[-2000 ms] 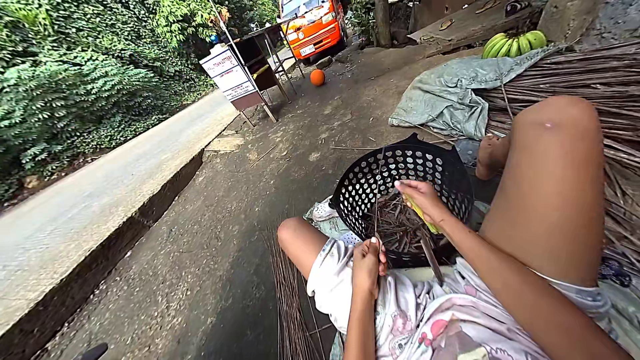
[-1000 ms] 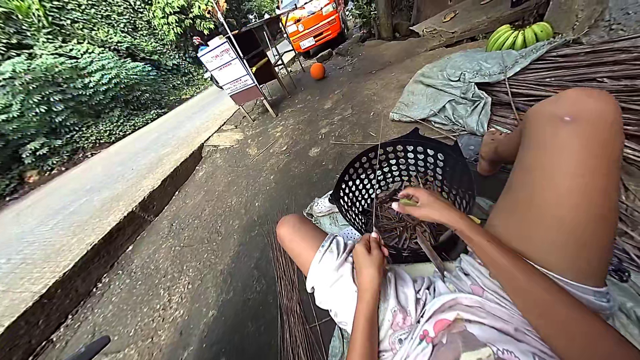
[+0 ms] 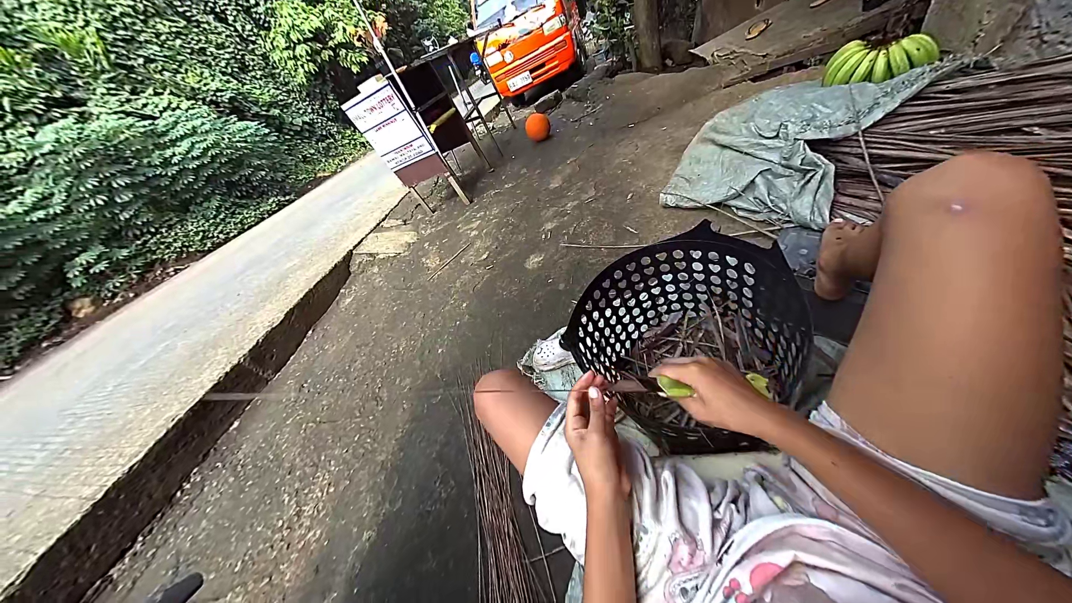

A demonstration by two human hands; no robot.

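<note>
My left hand pinches a thin leaf rib that stretches out to the left, blurred in part. Close beside it, my right hand grips the yellow-green handle of a knife, whose blade points at the left fingertips and meets the rib there. Both hands are over the near side of a black plastic basket with round holes. Dry brown leaf scraps lie inside it. A bundle of thin ribs rests on the ground by my left knee.
A grey-green sack lies on a large pile of dry stalks, with green bananas behind. Farther off are an orange ball, a signboard stand and an orange vehicle. A concrete road edge runs along the left.
The rib in my left hand stood roughly upright in the earlier frames and now points left. My right hand has moved lower, bringing the knife level beside my left fingers.
</note>
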